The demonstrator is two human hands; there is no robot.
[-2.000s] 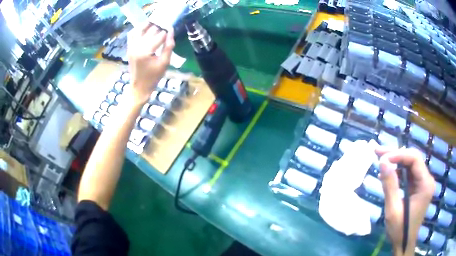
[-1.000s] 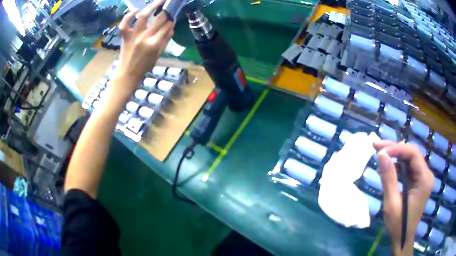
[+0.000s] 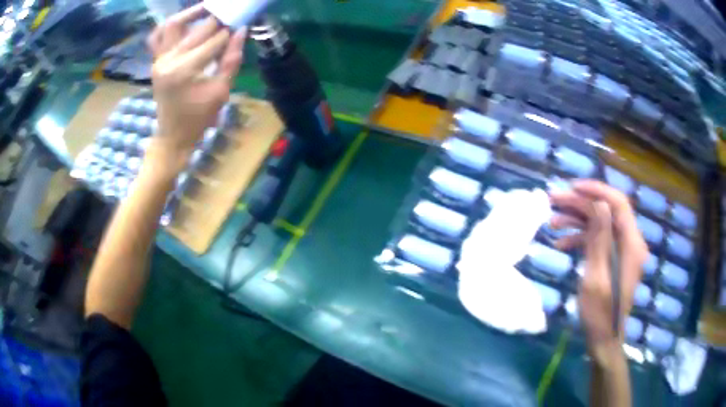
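My left hand (image 3: 191, 75) is raised at the upper left, its fingers on a pale blue-white housing (image 3: 237, 8) that is cut off by the top edge. My right hand (image 3: 601, 254) is over the right blister tray, with a thin black tool (image 3: 615, 278) lying along the palm. A crumpled white cloth (image 3: 501, 266) lies on the tray beside the right fingertips. The blister tray (image 3: 392, 259) holds rows of pale housings (image 3: 455, 184). The picture is somewhat blurred.
A black heat gun (image 3: 294, 95) with a metal nozzle and cord lies between the hands. A tan cardboard sheet (image 3: 215, 211) bears another tray of housings (image 3: 131, 139) at left. Grey parts (image 3: 454, 56) sit on an orange board (image 3: 410, 117) behind. A white scrap (image 3: 686, 364) lies at lower right.
The bench scene has shifted left in view. My left hand has moved left with it, still with a pale housing. The right fingers have spread somewhat near the cloth.
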